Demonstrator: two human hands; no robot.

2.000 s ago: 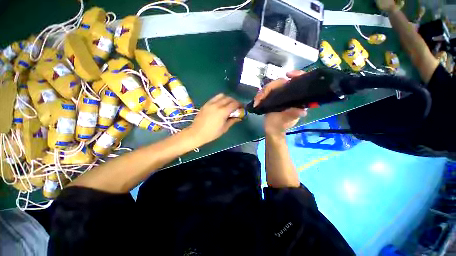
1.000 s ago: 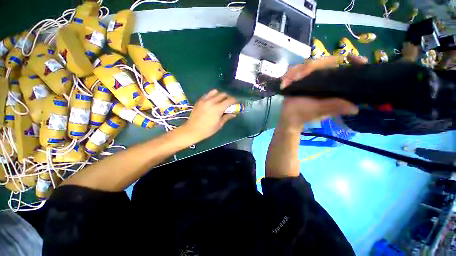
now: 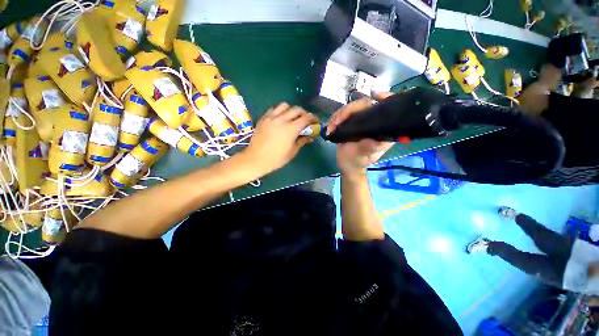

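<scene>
My left hand (image 3: 281, 138) holds a small yellow unit (image 3: 311, 130) against the green bench, with its banded end showing past the fingers. My right hand (image 3: 360, 136) grips the black electric screwdriver (image 3: 400, 117), held nearly level. The screwdriver's front end meets the exposed end of the yellow unit; the bit itself cannot be made out. The white-grey screw feeder (image 3: 374, 49) stands just beyond my right hand.
A pile of yellow units (image 3: 72, 141) with white cord loops covers the left of the green bench (image 3: 276, 65). More units (image 3: 467, 71) lie beyond the feeder. Another person's arm (image 3: 535, 92) is at the right. A blue stool (image 3: 412, 172) and someone's legs show below.
The screwdriver has come back from beside the feeder to the end of the unit in my left hand. My left hand keeps its hold. Legs have appeared at lower right.
</scene>
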